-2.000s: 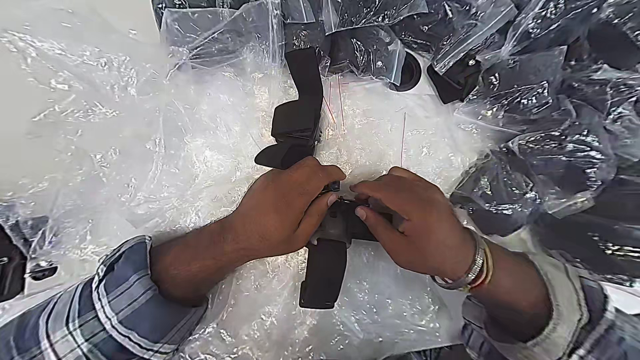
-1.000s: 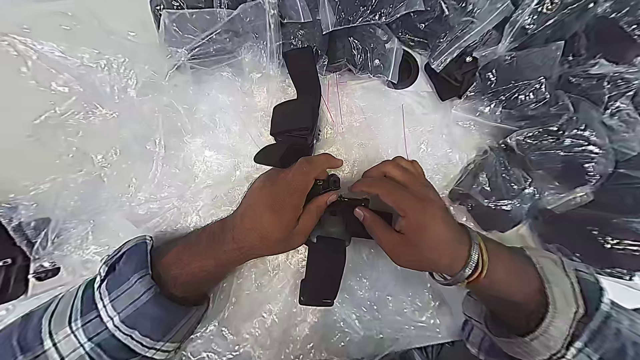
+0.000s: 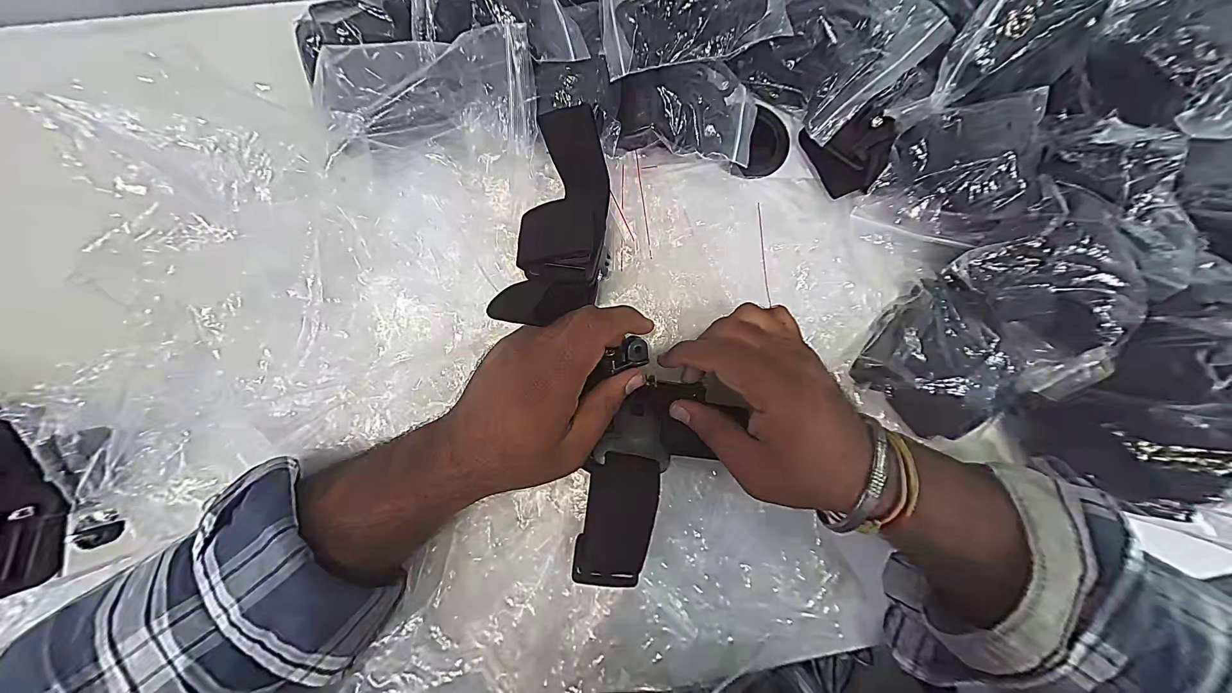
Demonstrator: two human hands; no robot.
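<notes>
My left hand point(image 3: 539, 399) grips a small black plastic mount point(image 3: 630, 354) between thumb and forefinger, at the middle of a black strap assembly. Close on its right, my right hand point(image 3: 770, 409) holds the assembly's right side, thumb and fingertips around a dark strap partly hidden by the hand. One wide black strap point(image 3: 616, 520) hangs down toward me from a grey plastic piece point(image 3: 635, 433). Above my left hand a folded black strap point(image 3: 563, 231) runs up to the bags. My palms hide part of the assembly.
Clear plastic sheeting point(image 3: 241, 269) lies beneath the work. Clear bags with dark contents point(image 3: 1039, 279) are heaped along the top and right. A round black ring point(image 3: 767, 142) and a black plastic part point(image 3: 847, 159) sit at the heap's edge. A black object point(image 3: 29, 510) is at far left.
My right fingertips have shifted slightly around the mount. Both hands remain at the strap assembly, and the straps lie much as before.
</notes>
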